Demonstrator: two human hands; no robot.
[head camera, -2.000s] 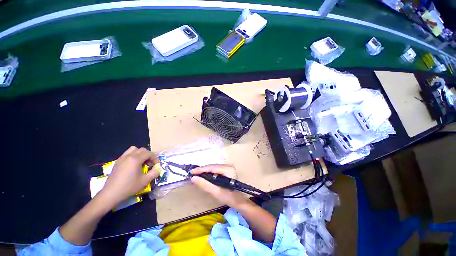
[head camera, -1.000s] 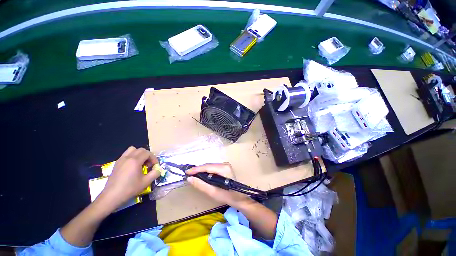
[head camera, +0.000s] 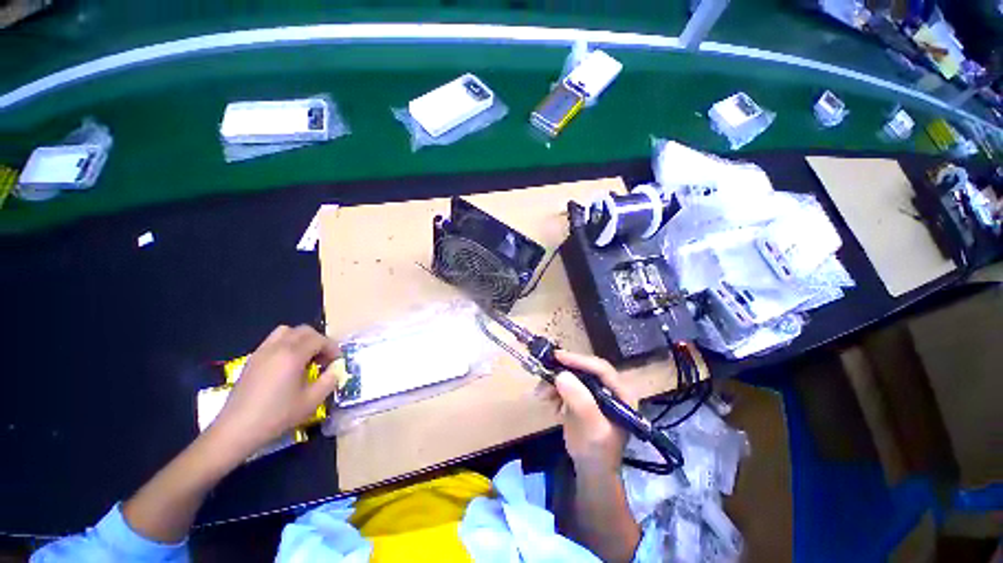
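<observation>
A white power bank housing lies on a clear plastic sleeve on the tan board, with the small circuit board at its left end. My left hand pinches a small pale yellow piece against that end. Battery cells with yellow edges lie under and beside my left hand on the black mat, partly hidden. My right hand holds the soldering iron, its tip up and to the left, above the board and clear of the housing. The thin leads are too small to tell.
A square black fan stands tilted behind the housing. The black soldering station with a solder spool is to its right, then a pile of bagged parts. Housings in bags lie on the green conveyor. Clear bags fill a box below.
My right hand has moved right and lifted the iron away from the housing's left end, uncovering the housing. My left hand has stayed nearly still. Housings on the conveyor have shifted right.
</observation>
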